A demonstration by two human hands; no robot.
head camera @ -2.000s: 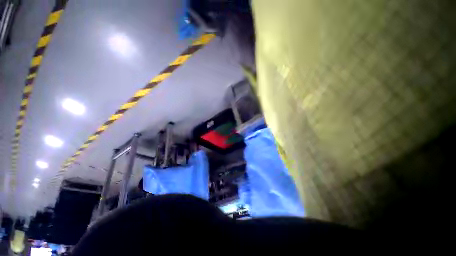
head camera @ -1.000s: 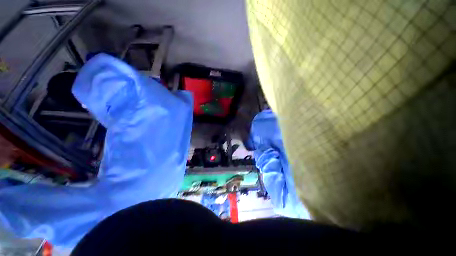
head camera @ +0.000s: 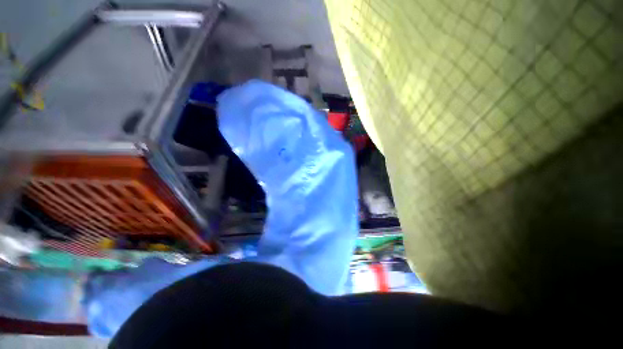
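Neither of my hands is in the picture. My yellow-green gridded smock (head camera: 478, 102) fills the right side. A dark rounded shape covers the bottom edge. Nearest in front of me is a person in a blue smock (head camera: 294, 163), one sleeve reaching to the lower left. Left of the person, an orange slatted crate (head camera: 116, 194) stands by a grey tubular frame (head camera: 167, 102). A red patch (head camera: 338, 120), partly hidden between the person and my smock, shows where a dark tote seems to be.
A green-topped bench (head camera: 376, 242) runs across the lower part, with blurred small items and a red strip (head camera: 380, 277) on it. Grey metal legs (head camera: 290, 68) stand behind the person. Yellow-black tape (head camera: 27, 95) shows on the grey floor at far left.
The view has moved from the taped aisle to the bench. The person in blue and the red patch now sit farther right. The orange crate has come into clear view at left.
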